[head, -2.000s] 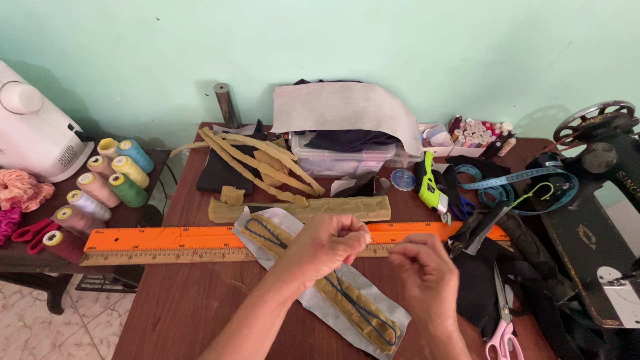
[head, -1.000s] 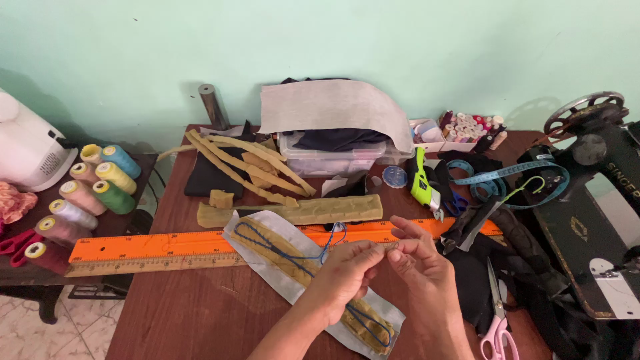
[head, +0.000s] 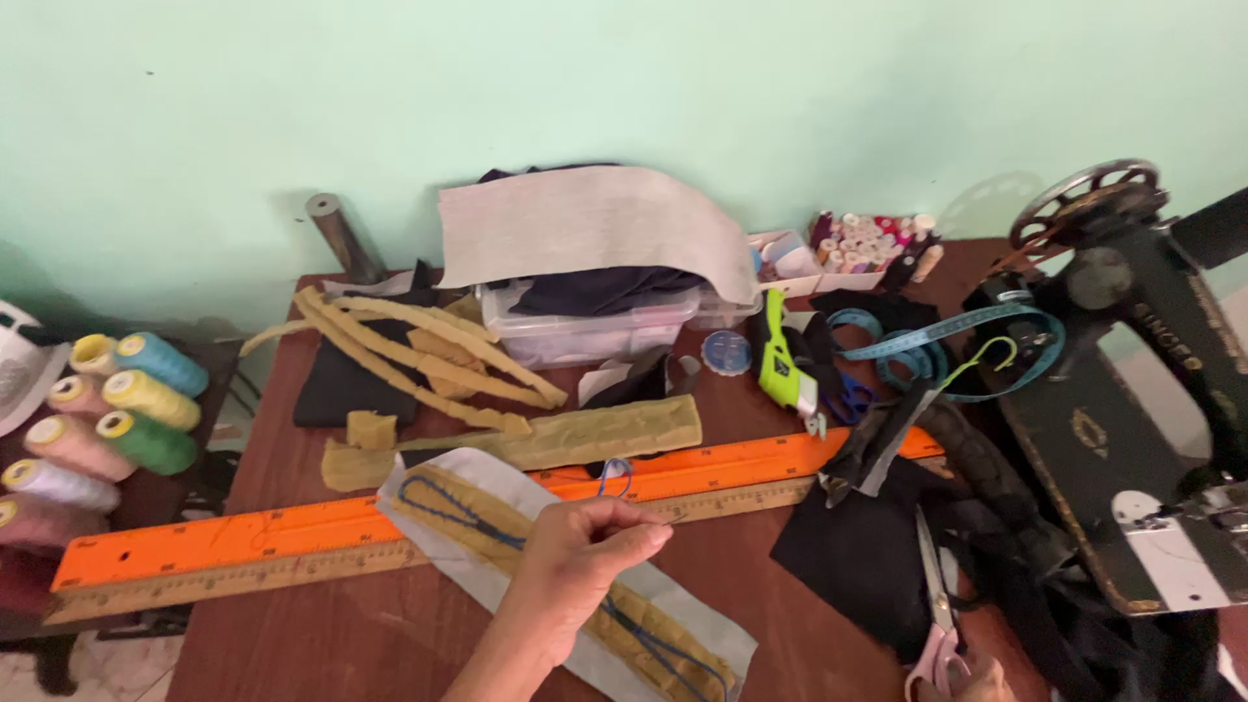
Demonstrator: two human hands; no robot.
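My left hand (head: 590, 565) is raised over the strip of mustard fabric (head: 487, 531) on its pale grey backing (head: 439, 565). Thumb and forefinger pinch a thin needle, its tip showing past the fingertips. Blue thread (head: 616, 476) loops up behind the hand, and blue stitching in long loops lies along the strip. At the bottom right edge my right hand (head: 980, 681), mostly cut off by the frame, is at the pink handles of the fabric scissors (head: 936, 634); whether it grips them cannot be told. The scissor blades point away over black fabric.
An orange ruler (head: 292, 522) and a wooden ruler (head: 273, 575) cross the table behind the strip. Mustard fabric strips (head: 419, 361), a covered plastic box (head: 585, 331), a green glue gun or cutter (head: 785, 361) and a tape measure (head: 926, 336) lie beyond. Thread cones (head: 146, 444) stand left; a black sewing machine (head: 1092, 419) stands right.
My hands, together above the strip before, are now apart. The right hand has moved down and right to the scissors' handles, while the left stays above the strip.
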